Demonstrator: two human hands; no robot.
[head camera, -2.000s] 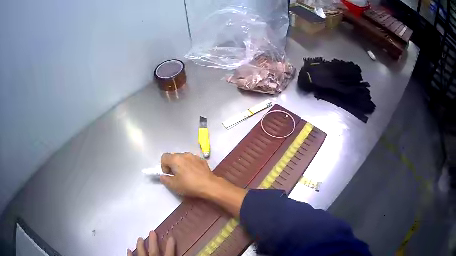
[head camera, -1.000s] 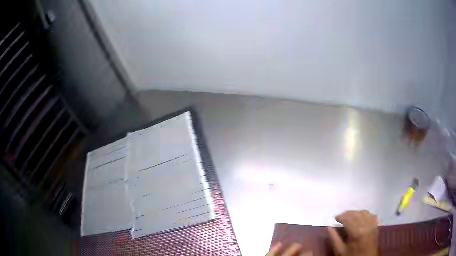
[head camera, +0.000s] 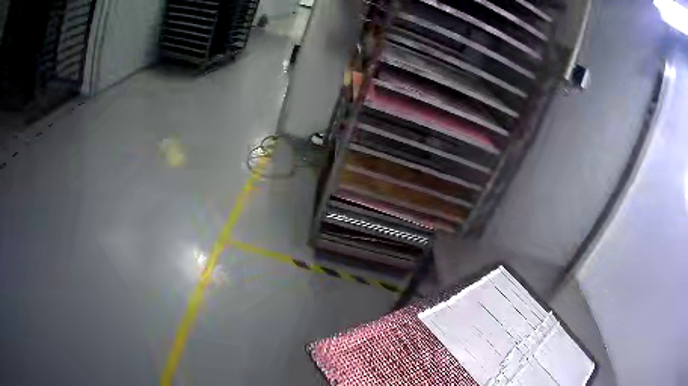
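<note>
No hand is in view. Nearest in front of me, at the bottom right, is a mesh tray (head camera: 392, 350) with a reddish grid and a dark rim, cut off by the lower edge. Light grey-white straps (head camera: 471, 328) lie flat, side by side, on its right part, in two packed blocks with a ragged line between them. The picture is somewhat blurred.
A tall metal tray rack (head camera: 422, 136) with many shelves stands beyond the tray, some shelves holding pink and orange-brown material. A grey floor with yellow lines (head camera: 198, 298) lies to the left. Another dark rack (head camera: 200, 34) stands at the back. A pale wall (head camera: 649, 219) is at the right.
The view has swung left, away from the bench. The slotted board, yellow knife, amber tape roll and both hands have left the picture. The rack and floor now show.
</note>
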